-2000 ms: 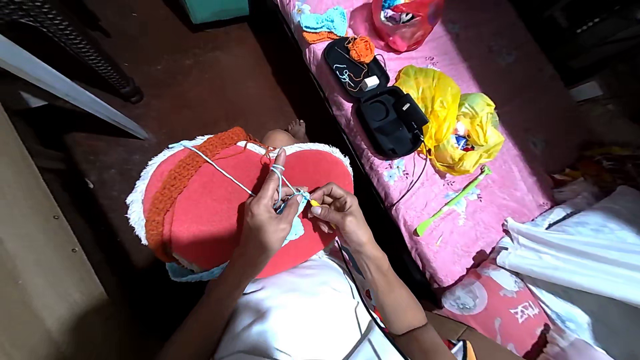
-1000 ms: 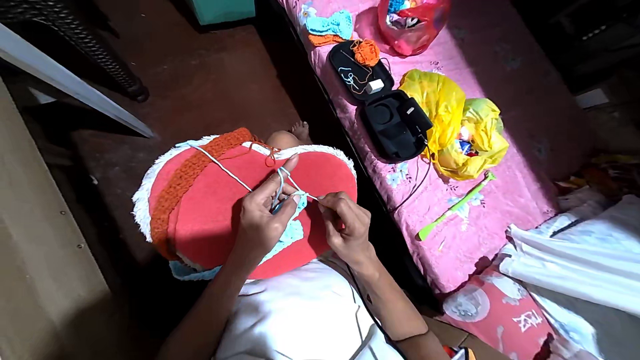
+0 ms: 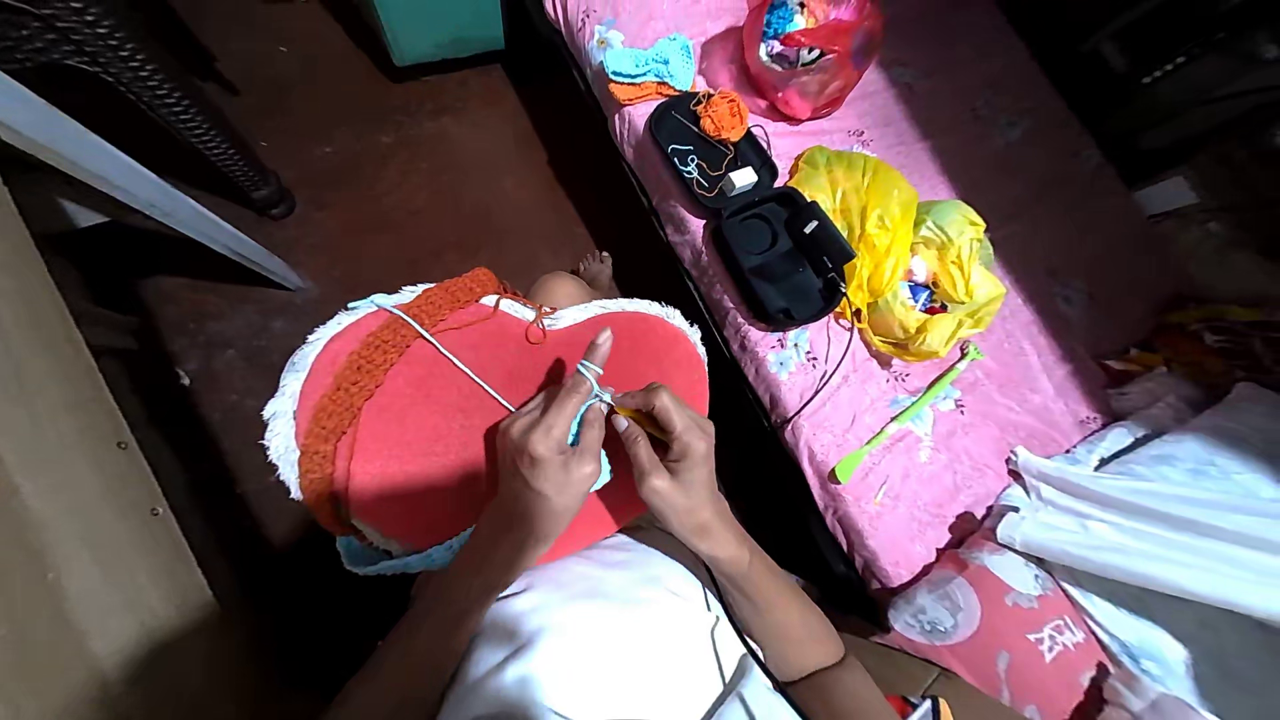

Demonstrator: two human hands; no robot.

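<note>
My left hand (image 3: 550, 450) pinches a light blue crochet piece (image 3: 603, 472), with yarn wound round its raised index finger. Close against it on the right, my right hand (image 3: 665, 450) grips a crochet hook (image 3: 642, 420) with a yellow handle; its tip meets the loops at my left fingers. A strand of light blue yarn (image 3: 450, 360) runs from the far left edge of a red heart-shaped cushion (image 3: 430, 430) to my left hand. The cushion has white fringe and lies on my lap under both hands. An orange crocheted band (image 3: 345, 430) crosses its left side.
On the pink bed sheet (image 3: 760, 390) at right are an open black case (image 3: 780, 260) with an orange yarn ball (image 3: 722, 115), a yellow plastic bag (image 3: 930, 290), a red bag (image 3: 812, 60), a green stick (image 3: 905, 415) and folded crochet pieces (image 3: 650, 65). A metal leg (image 3: 150, 180) slants at left.
My right hand, drawn a little away from the left a second ago, is now close against it. The yarn at my left index finger sits differently.
</note>
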